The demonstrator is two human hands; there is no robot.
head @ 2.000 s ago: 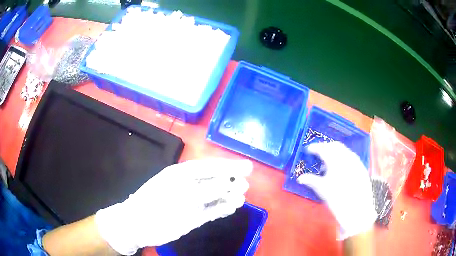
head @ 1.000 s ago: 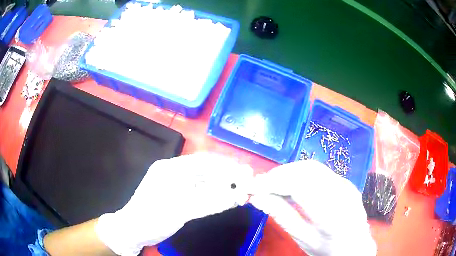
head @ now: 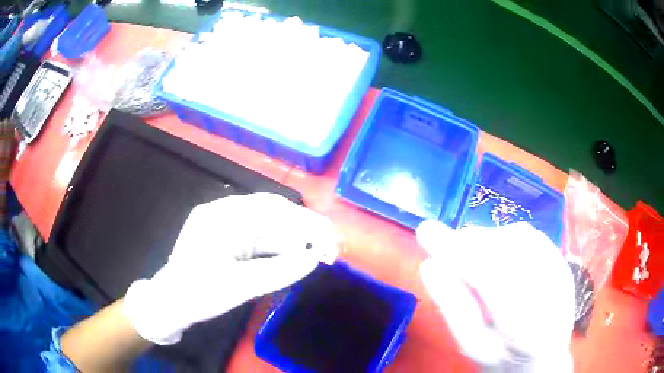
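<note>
My left hand (head: 233, 255), in a white glove, is over the black plastic tray's right part, its fingertips beside the small blue parts bin. It is closed on a white plastic housing (head: 318, 246); a dark round hole shows, but glare hides the outline. My right hand (head: 502, 291), also in a white glove, is apart from the left, in front of the blue pin bin (head: 546, 191). Its fingers are curled, and glare hides whether they hold anything. The small blue parts bin (head: 331, 320) holds a dark mass. Silver metal pins (head: 502, 209) lie in the pin bin.
A large blue bin (head: 240, 132) heaped with white parts stands at the back. An empty blue bin (head: 415, 156) is beside the pin bin. The black tray (head: 138, 197) is left. A clear bag (head: 593, 218) and red bin (head: 639, 251) are right.
My right hand went from the pin bin to my left hand's fingertips, and is now apart to the right. My left hand has moved slightly up and left, uncovering the small blue bin. The view has shifted.
</note>
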